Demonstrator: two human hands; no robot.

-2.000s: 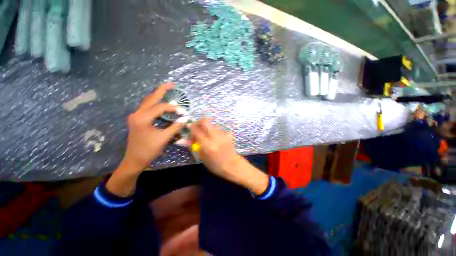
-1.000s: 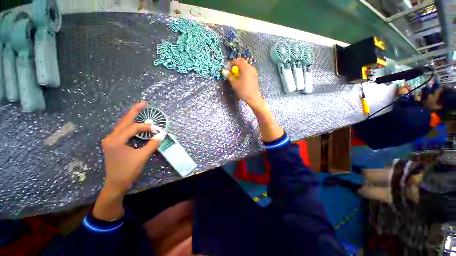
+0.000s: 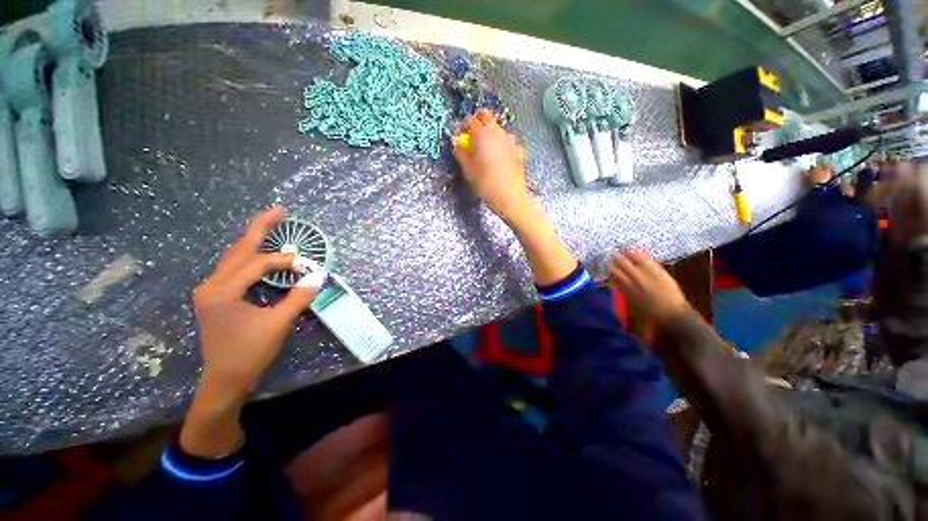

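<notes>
A handheld fan [image 3: 353, 322] lies on the bubble wrap, its round spoked head up and left and its pale handle pointing down and right. My left hand [image 3: 247, 305] grips it at the neck, with white coverings on thumb and finger. My right hand [image 3: 494, 163] is at the pile of small dark metallic parts [image 3: 463, 73], its fingertips down at the pile's near edge. A yellow-handled tool [image 3: 464, 140] shows inside the right hand. Whether it also holds a small part cannot be seen. The heap of small teal parts [image 3: 382, 100] lies left of the right hand.
Several teal fans [image 3: 76, 117] stand at the far left. Three fans [image 3: 602, 153] lie at the right. Beyond are a black and yellow device [image 3: 728, 112] and a yellow-handled tool [image 3: 742, 206]. Another person's hand [image 3: 648, 285] reaches over the bench's front edge, right of my forearm.
My right hand has moved from the fan's neck to the dark parts, leaving the handle uncovered. My left hand still holds the fan. Another person's arm has come in from the right.
</notes>
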